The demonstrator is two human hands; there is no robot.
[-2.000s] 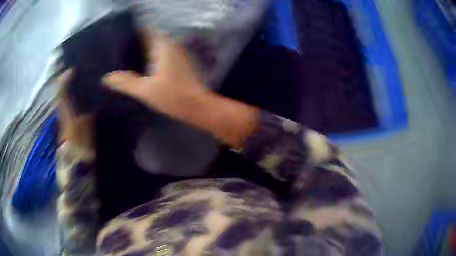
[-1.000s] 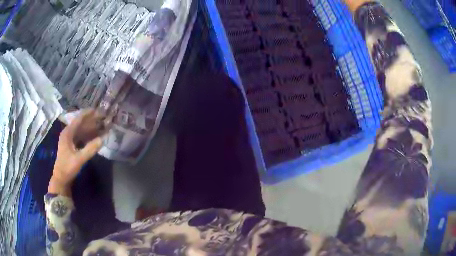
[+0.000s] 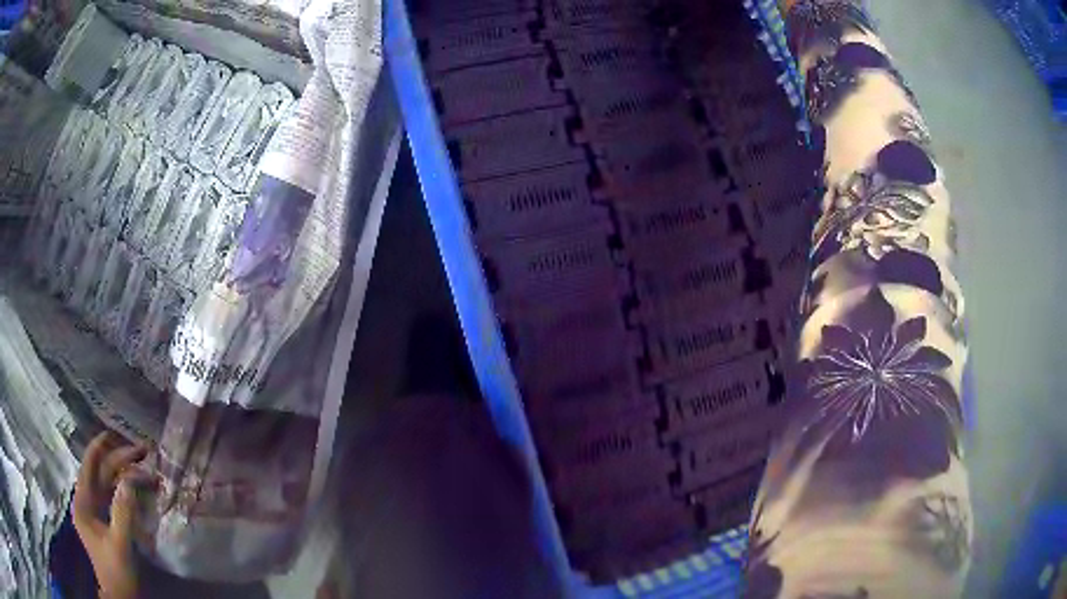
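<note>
My left hand (image 3: 108, 503) is at the lower left, fingers bent, at the edge of the newspaper liner (image 3: 252, 468); whether it grips anything I cannot tell. Rows of wrapped parts (image 3: 140, 222) stand tightly side by side in the lined crate at the upper left. Bare dark parts (image 3: 562, 263) with small slots lie in rows in the blue supply crate (image 3: 451, 257) in the middle. My right sleeve (image 3: 878, 293) reaches up along the right side of that crate. My right hand is out of the picture past the top edge.
A stack of loose newspaper sheets (image 3: 29, 456) lies at the left edge, beside the lined crate. Grey floor (image 3: 1006, 234) shows at the right. Blue items show at the upper right corner and the lower right edge. My dark-clothed legs are between the crates.
The view has shifted, and both crates appear larger. My left hand appears lower and further left. My right hand, partly seen at the top edge one second ago, has left the picture.
</note>
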